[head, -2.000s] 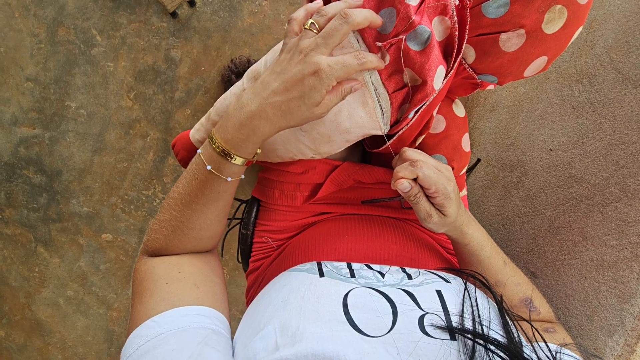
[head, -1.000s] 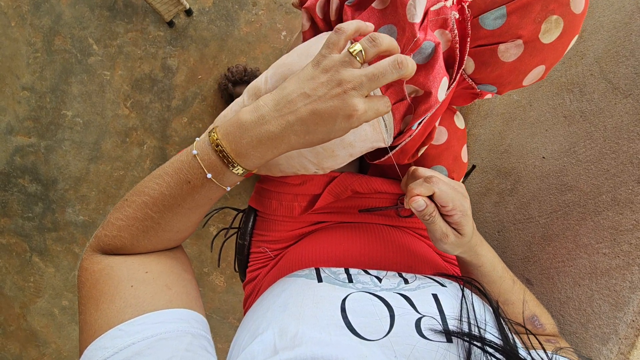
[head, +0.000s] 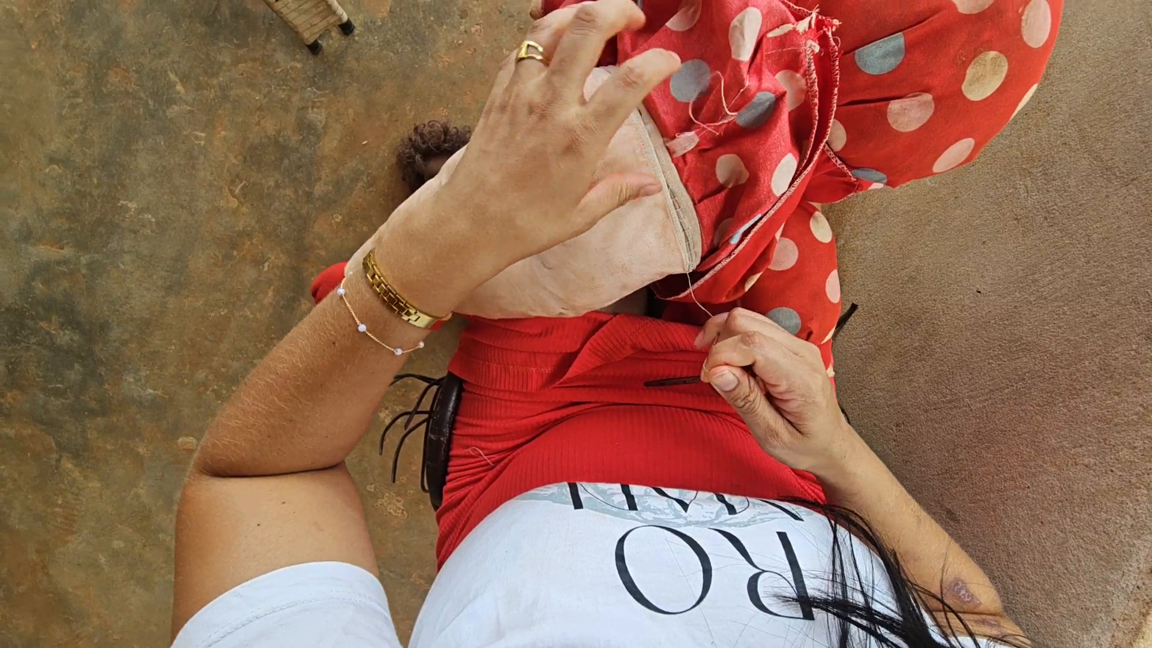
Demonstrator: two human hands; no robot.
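Note:
Over a pale cloth doll body (head: 585, 270) on the lap, my left hand (head: 567, 126) is spread with its fingers apart and nothing visible in them. The body's seamed edge meets red polka-dot fabric (head: 765, 162). A thin light thread (head: 691, 290) runs from the lower corner of that edge down to my right hand (head: 765, 382), which pinches it between thumb and curled fingers. Whether a needle is in that pinch cannot be seen. Loose thread (head: 720, 108) curls on the dotted fabric. A thin dark item (head: 672, 382) shows beside my right fingers, against the red ribbed garment (head: 576, 423).
Brown curly doll hair (head: 432, 148) shows behind my left hand. A dark curved item with thin cords (head: 441, 441) lies at my left hip. A tan upholstered surface (head: 999, 315) is on the right, and small furniture feet (head: 313, 22) stand on the mottled floor at top left.
Compared with one second ago, my left hand's fingers and thumb are spread wider and its fingertips are farther from my right hand. My right hand keeps its pinch on the thread.

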